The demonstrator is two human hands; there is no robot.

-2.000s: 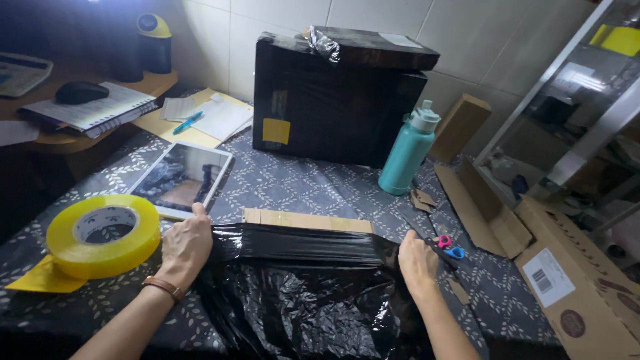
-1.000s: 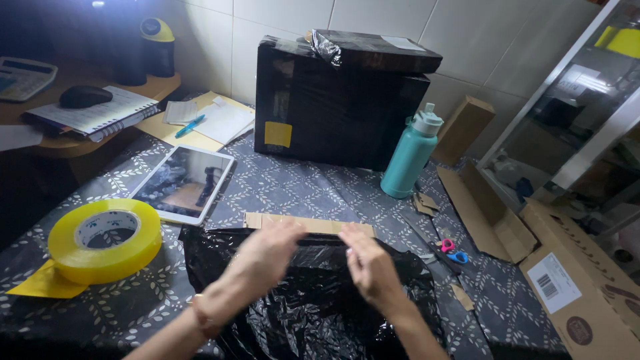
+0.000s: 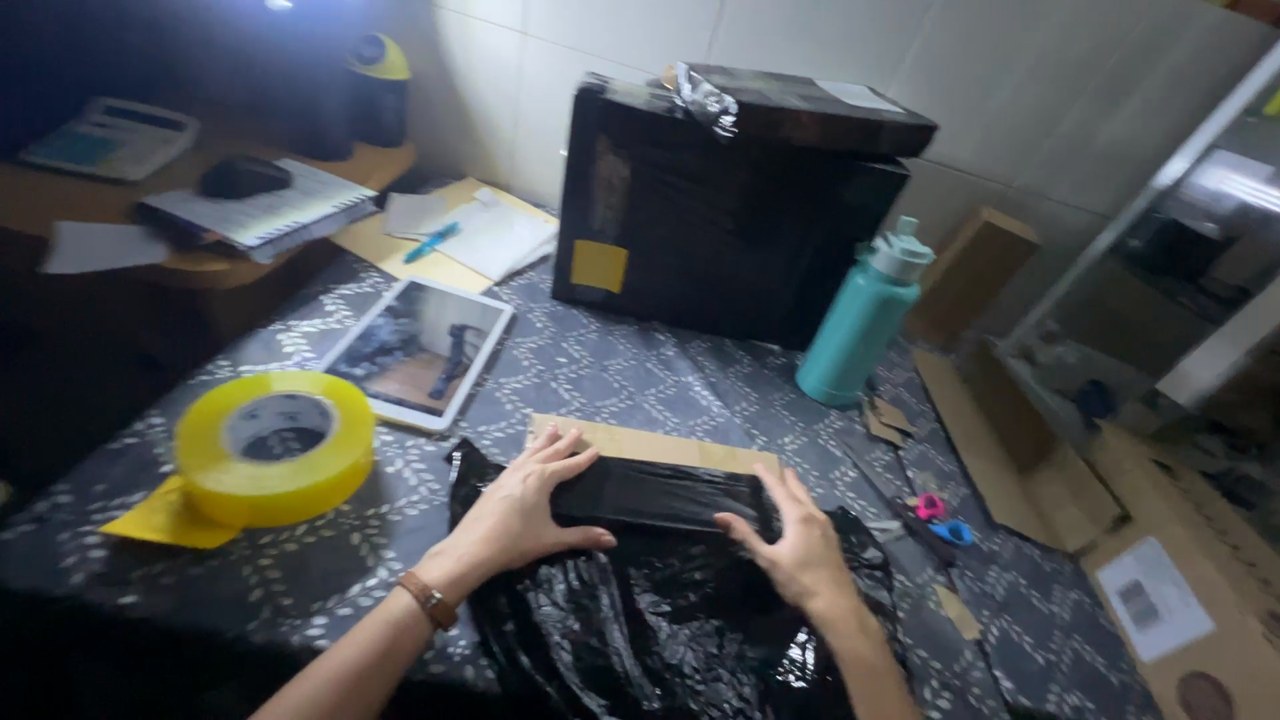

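A black plastic sheet (image 3: 640, 610) lies crumpled at the near side of the table, partly covering a flat cardboard piece (image 3: 660, 442) whose far strip shows bare. My left hand (image 3: 535, 500) rests on the plastic and the cardboard's left end, thumb and fingers spread. At the right end, my right hand (image 3: 795, 535) presses on the same covered part, its fingertips at the cardboard's edge. A large roll of yellow tape (image 3: 275, 447) with its end pulled out is at the left. Scissors with pink and blue handles (image 3: 940, 518) lie to the right.
Behind the hands stand a large black-wrapped box (image 3: 720, 240) and a teal bottle (image 3: 860, 320). A white tablet (image 3: 425, 350) lies at the left, beyond the tape. Cardboard boxes (image 3: 1190, 580) line the right side. A side desk (image 3: 60, 200) holds a mouse on a notebook.
My hands have let go of the stretched plastic at the sides and come inward onto the cardboard. The plastic that was pulled taut now lies looser, folded over its near part.
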